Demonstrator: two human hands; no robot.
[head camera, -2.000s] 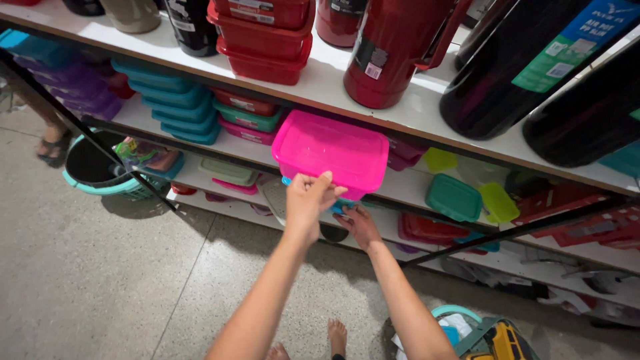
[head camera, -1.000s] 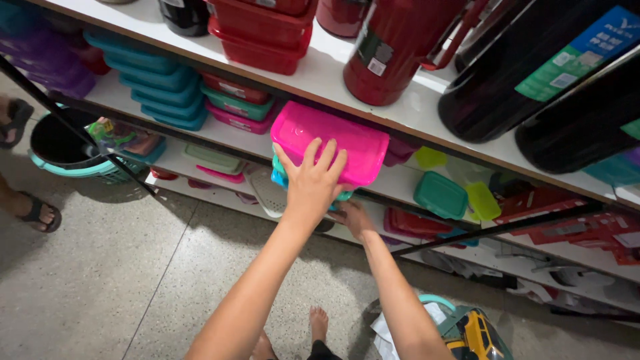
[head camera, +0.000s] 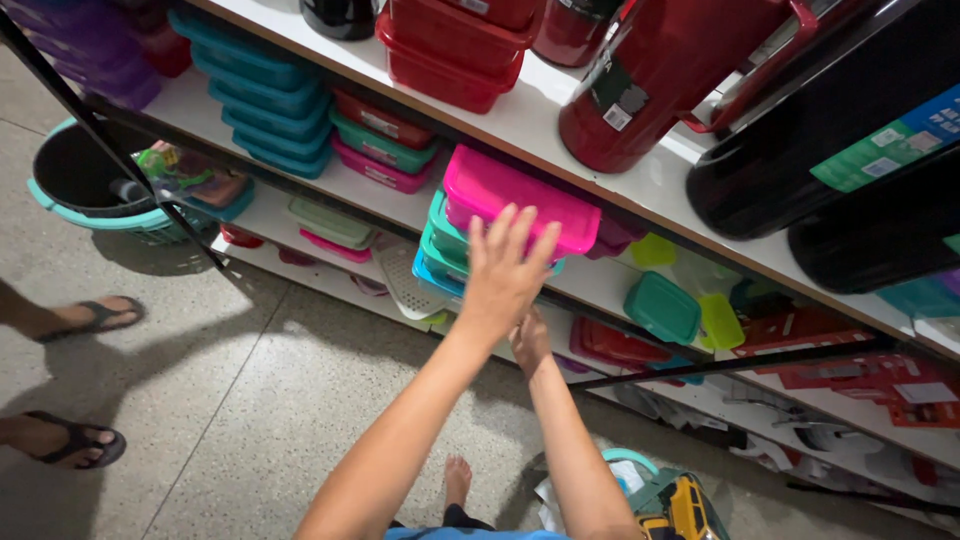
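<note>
My left hand (head camera: 510, 274) lies with spread fingers against the front of a pink lidded plastic container (head camera: 525, 195), which tops a stack at the shelf's edge. Under the pink one are teal plastic containers (head camera: 444, 244) and a blue one (head camera: 429, 276). Below and behind my left wrist is my right hand (head camera: 531, 337), its fingers bent near the stack's lower front; what they touch is hidden.
Teal containers (head camera: 277, 112) stand stacked at left, red ones (head camera: 457, 52) above. Large red (head camera: 622, 97) and black (head camera: 780, 150) vessels line the upper shelf. A basket (head camera: 112, 214) and another person's sandaled feet (head camera: 90, 315) are at left; a second basket (head camera: 630, 457) stands below.
My left hand has moved from the container stack's front edge onto the pink container, then slightly down its front. More of the teal and blue containers now shows. The other person's feet have come further into view.
</note>
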